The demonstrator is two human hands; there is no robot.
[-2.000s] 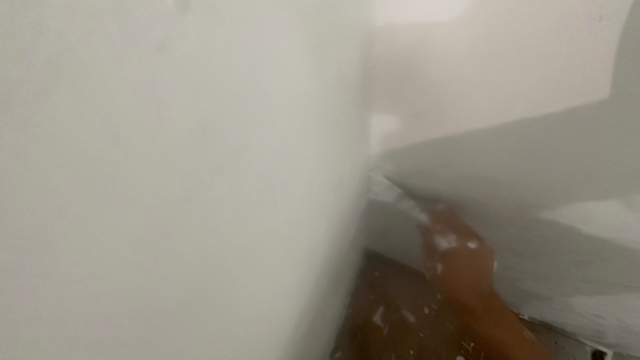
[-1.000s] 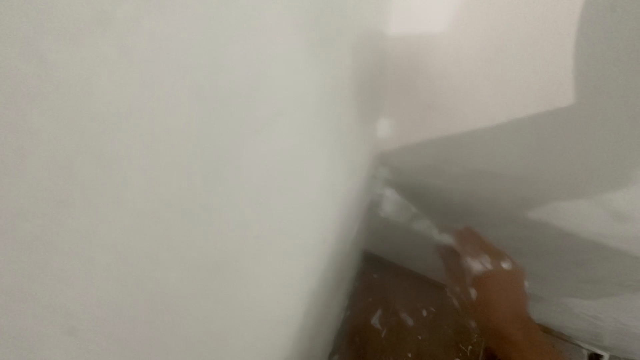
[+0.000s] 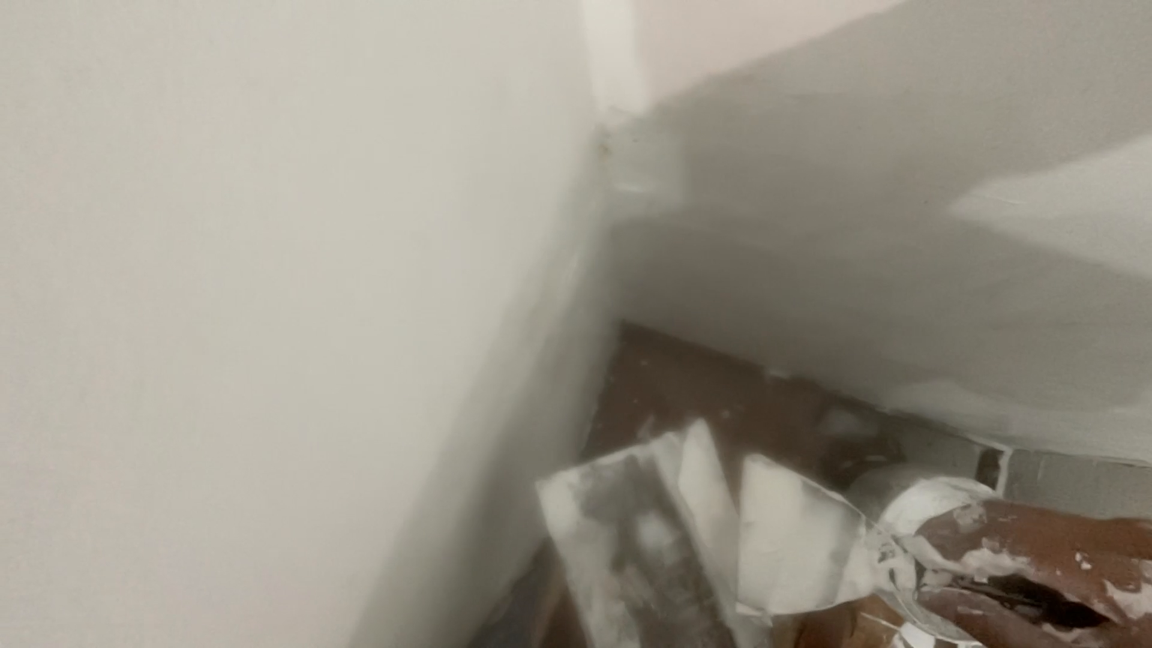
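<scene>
At the lower right, my right hand (image 3: 1035, 567), spotted with white compound, is closed on a putty knife (image 3: 796, 540) with a thick white coat on its blade. Left of that blade, close to it, a flat rectangular plate or wide blade (image 3: 630, 540) smeared with white and grey compound rises from the bottom edge. What holds the plate is below the view; a brown patch under the knife may be part of my left hand, but I cannot tell. Above them, a damp-looking patch of compound (image 3: 643, 166) lies at the inside corner of the walls.
A pale wall (image 3: 270, 315) fills the left side and meets a shadowed wall (image 3: 810, 225) on the right. Below the corner is a reddish-brown floor (image 3: 693, 378) with white specks. A grey strip (image 3: 1071, 477) runs along the right wall's foot.
My right hand and the putty knife have moved down and right, away from the wall corner. The compound-smeared plate has come into view at the bottom. The view has shifted closer to the corner.
</scene>
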